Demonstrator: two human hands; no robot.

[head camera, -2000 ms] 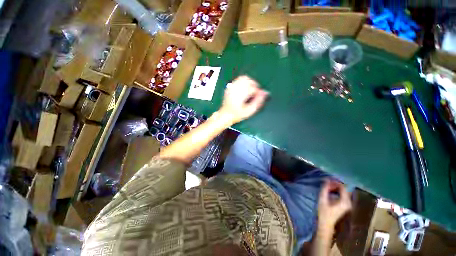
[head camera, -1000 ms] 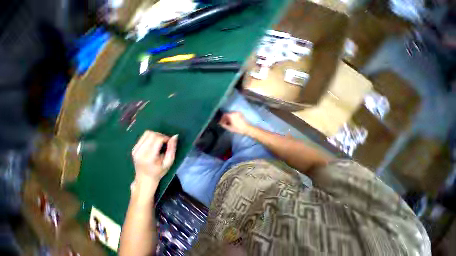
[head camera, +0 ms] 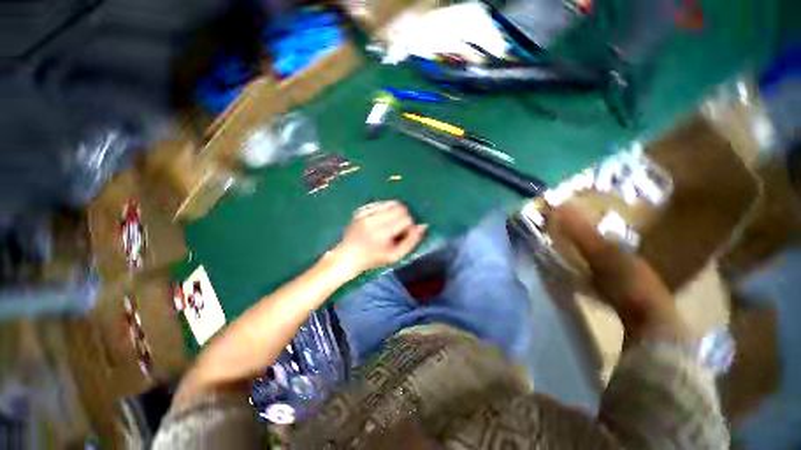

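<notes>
My left hand (head camera: 384,234) is over the front edge of the green bench (head camera: 263,246), fingers curled. I cannot tell if anything is in it. My right hand (head camera: 573,221) is blurred, at the near left side of an open cardboard box (head camera: 707,202) to the right of my lap. Its fingers are unclear. White plastic frames (head camera: 628,176) lie in that box, beyond the hand. A loose pile of small dark-red and silver parts (head camera: 328,172) lies on the bench beyond my left hand. A white card (head camera: 202,306) with red-brown parts lies at the left.
A hammer (head camera: 479,160), a yellow-barrelled tool (head camera: 434,124) and a blue pen (head camera: 422,95) lie on the bench. Blurred clear tubs (head camera: 279,141) stand behind the pile. Boxes with blue parts (head camera: 303,42) and red-brown parts (head camera: 133,235) stand around. A tray of dark parts (head camera: 303,365) is below the left edge.
The view has swung right, then partly back. My right hand has moved from over my lap out to the box of white frames. My left hand stays near the bench edge, fingers curled.
</notes>
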